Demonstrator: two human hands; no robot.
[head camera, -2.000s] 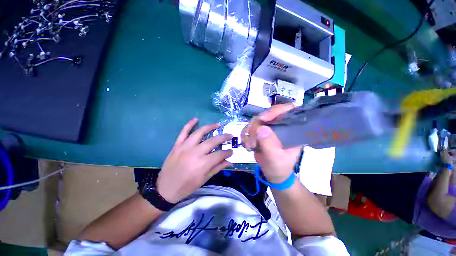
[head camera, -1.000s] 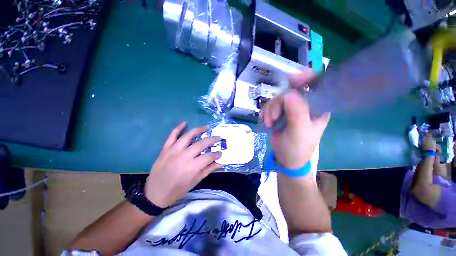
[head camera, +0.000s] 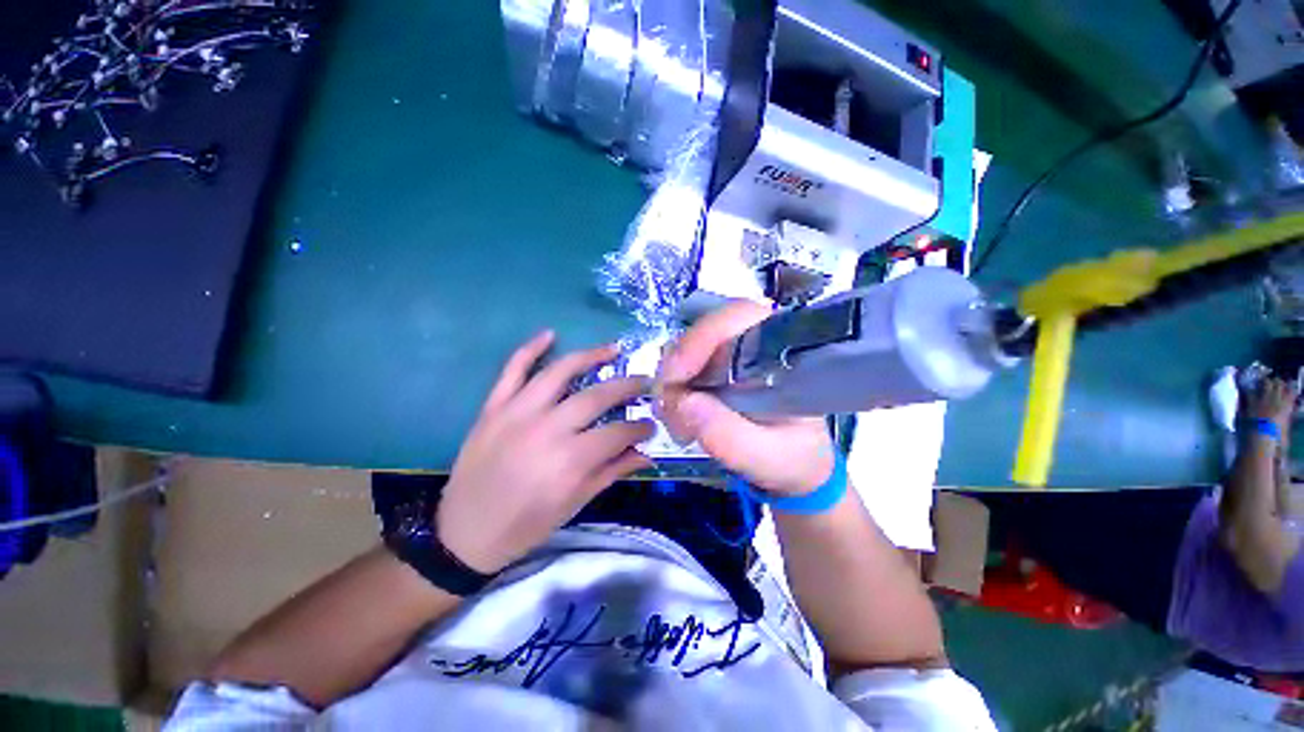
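The white housing lies in clear film at the bench's front edge, mostly hidden by my hands. My left hand, with a black band at the wrist, lies over its left side and steadies it, fingers spread. My right hand, with a blue wrist strap, is closed around the front end of the grey electric screwdriver. The screwdriver lies slanted over the housing's right side. Its tip is hidden by my fingers, so contact cannot be told.
The FUMA screw feeder stands behind my right hand, with bagged housings to its left. A dark tray holds wire leads at far left. A yellow hanger and dark cable trail right. Another person's arm is at far right.
One second ago the screwdriver was raised and blurred, right of the exposed housing. My right hand has brought it left and down over the housing. My left hand stays on the housing.
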